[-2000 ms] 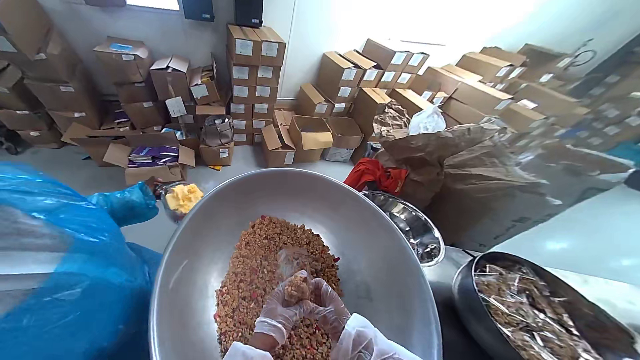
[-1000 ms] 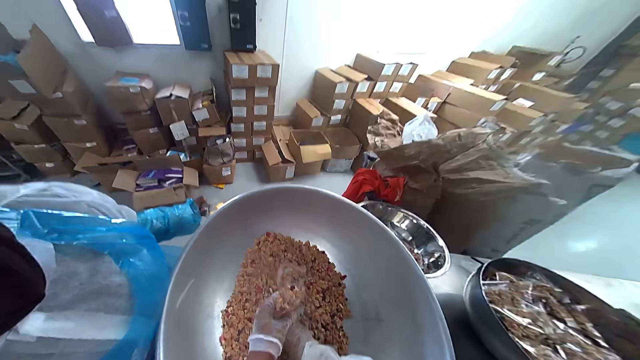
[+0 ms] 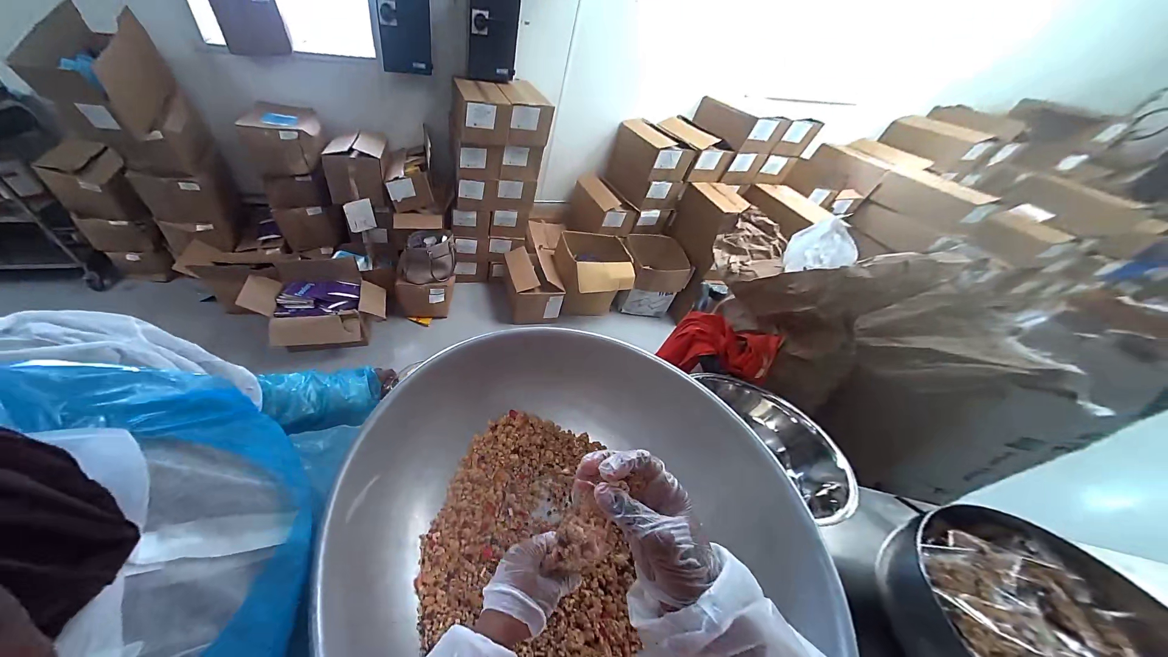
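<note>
A large metal bowl (image 3: 401, 456) holds a heap of crumbly granola-like mix (image 3: 484, 493) with red bits. My left hand (image 3: 531, 579), in a clear plastic glove, grips a clear plastic bag (image 3: 584, 540) with some mix in it, low over the heap. To its right is my right hand (image 3: 652, 520), also gloved, raised above the mix with curled fingers; a little mix seems to lie at its fingertips. Both forearms wear white sleeves.
A co-worker in a blue plastic apron (image 3: 265, 511) stands close at the left. At the right are a shiny metal bowl (image 3: 844, 474) and a dark-sided pan (image 3: 922, 547) of filled clear packets. Cardboard boxes (image 3: 584, 274) line the wall.
My hands, together two seconds ago, are now apart, the right one raised beside the bag. The co-worker's sleeved arm, which held a container of yellow pieces over the rim, has drawn back.
</note>
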